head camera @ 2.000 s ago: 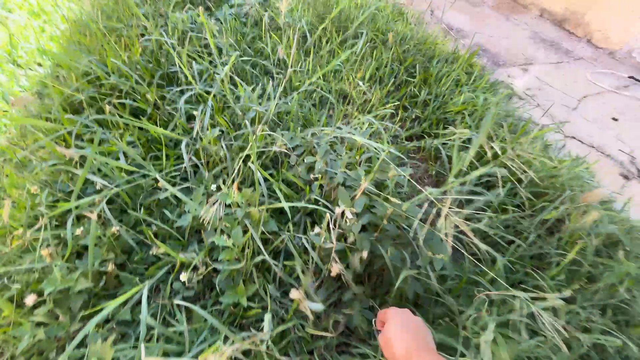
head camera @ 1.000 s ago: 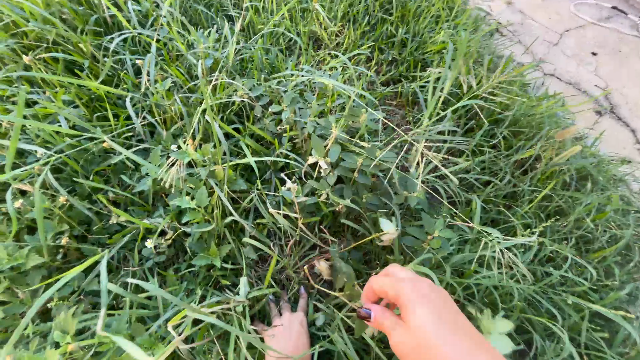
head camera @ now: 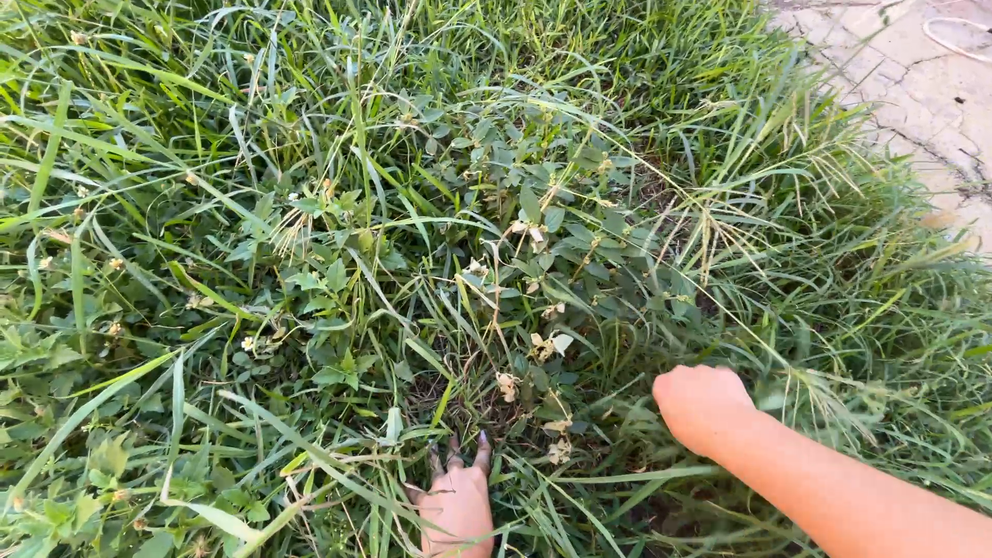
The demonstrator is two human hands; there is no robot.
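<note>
My left hand (head camera: 457, 500) reaches down into the grass at the bottom centre, its dark-nailed fingers spread on the base of the growth with nothing seen in them. Just beyond the fingertips lies a patch of dry stems (head camera: 484, 403). To the right, my right hand (head camera: 701, 407) is curled above the grass, back of the hand up; its fingers are hidden, so what it holds cannot be told. Between and beyond the hands stands a leafy weed (head camera: 589, 240) with withered pale leaves (head camera: 549, 345) on its near side.
Tall grass (head camera: 814, 294) and low broad-leaved weeds with small flowers (head camera: 248, 342) surround both hands. Cracked paving (head camera: 922, 93) borders the growth at the upper right, with a pale loop of cord or hose (head camera: 949, 46) on it. Long seed stalks (head camera: 713, 225) arch over the weeds.
My right hand has moved right, away from my left hand and the withered stems it was touching one second ago. My left hand, out of view two seconds ago, stays low in the grass.
</note>
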